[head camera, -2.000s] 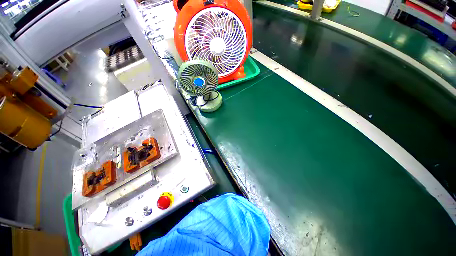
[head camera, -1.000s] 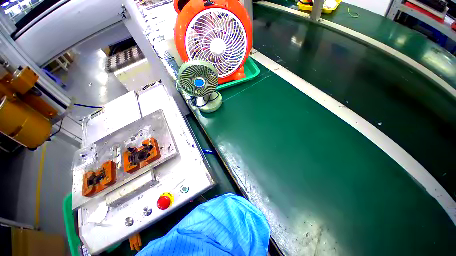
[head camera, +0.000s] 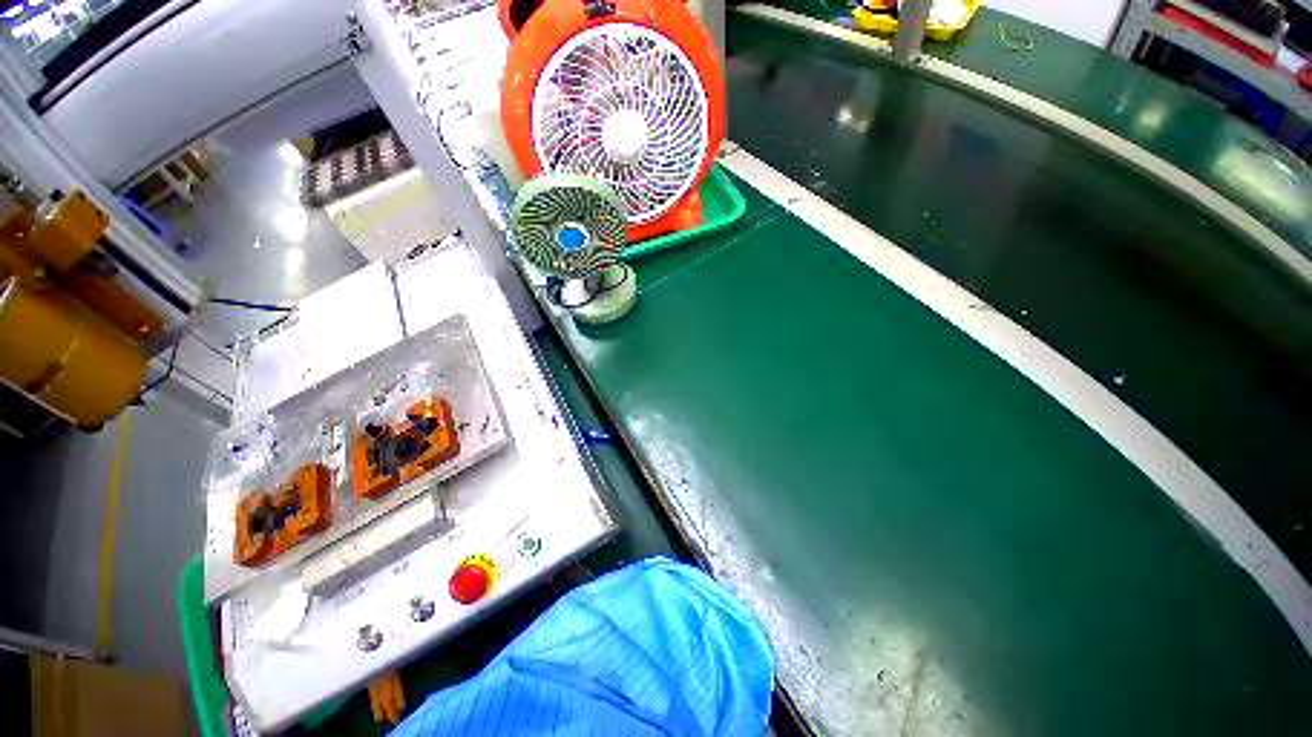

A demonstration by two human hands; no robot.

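Neither of my hands shows. A blue striped smock (head camera: pixel 633 655) fills the bottom middle and may cover them. The green bench top (head camera: pixel 806 432) lies in front and to the right. On the left is a white machine (head camera: pixel 540 497) with two orange fixture blocks; the right block (head camera: pixel 406 446) and the left block (head camera: pixel 282 514) have dark centres. A red emergency stop button (head camera: pixel 469 582) and round metal push buttons (head camera: pixel 420 609) sit on its front edge.
A large orange-red fan (head camera: pixel 626 123) stands in a green tray (head camera: pixel 731 212), with a small green fan (head camera: pixel 571 238) before it. A dark green conveyor belt (head camera: pixel 1007 216) curves beyond a white strip (head camera: pixel 993 324). A yellow machine part (head camera: pixel 65 353) is at far left.
A tiny light speck on the conveyor belt has shifted right and down. The smock, machine and fans look almost unchanged.
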